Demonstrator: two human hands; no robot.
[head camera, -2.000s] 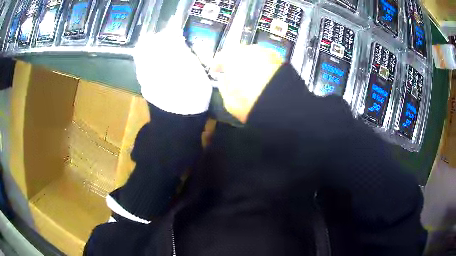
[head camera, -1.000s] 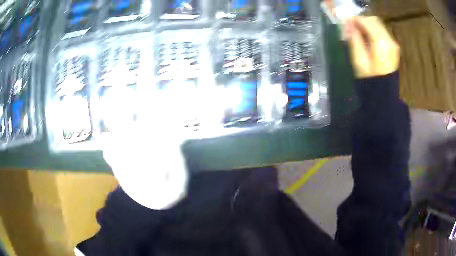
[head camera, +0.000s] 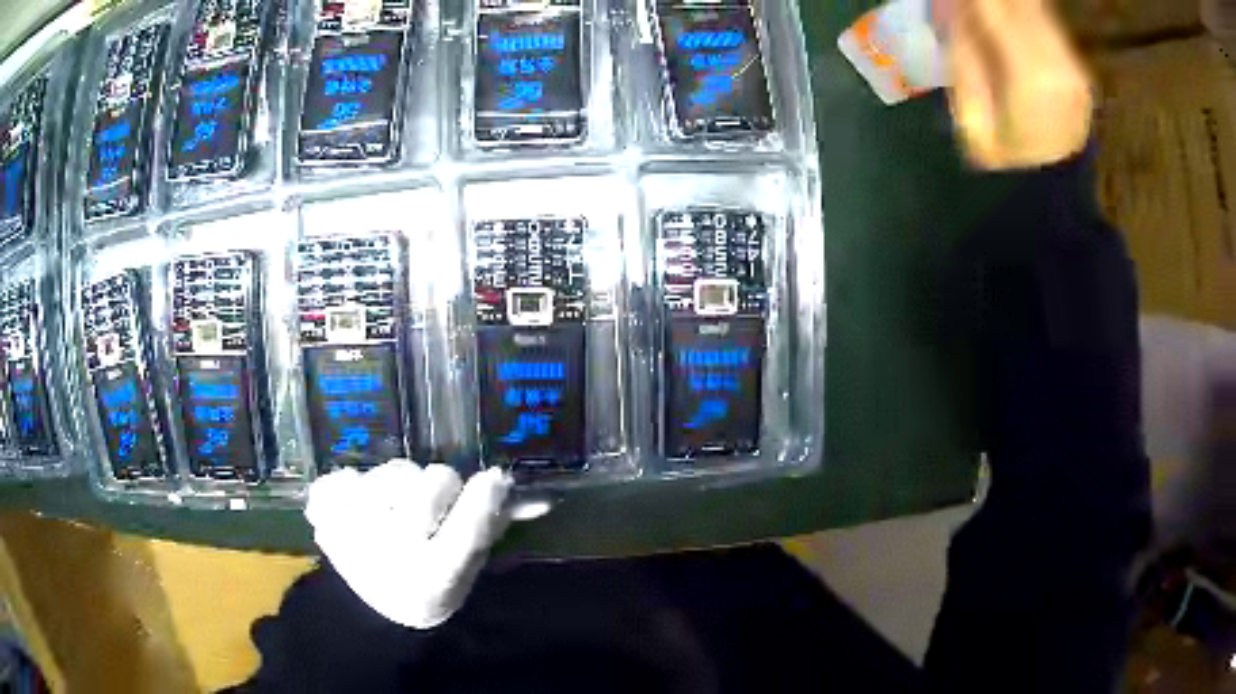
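Keypad phones (head camera: 533, 393) lie in the two rows of pockets of a clear blister tray (head camera: 624, 176), their dark screens marked in blue. My left hand (head camera: 407, 536), in a white glove, is at the tray's near edge with fingers bunched. A small white piece or loose glove tip (head camera: 533, 510) shows beside its fingers; I cannot tell which. My bare right hand (head camera: 1014, 84) is blurred at the top right, its fingers closed on a small whitish bottle (head camera: 892, 52) with orange marks, partly cut off by the top edge.
A second tray of phones (head camera: 22, 366) adjoins on the left. The dark green bench top (head camera: 888, 353) extends right of the trays. An open cardboard carton (head camera: 224, 597) is below the left edge; brown cartons (head camera: 1166, 170) stand at the right.
My right hand has moved from the phones to the bottle at the right end. My left hand has moved down to the tray's near edge. The view has swung right and the glare has faded.
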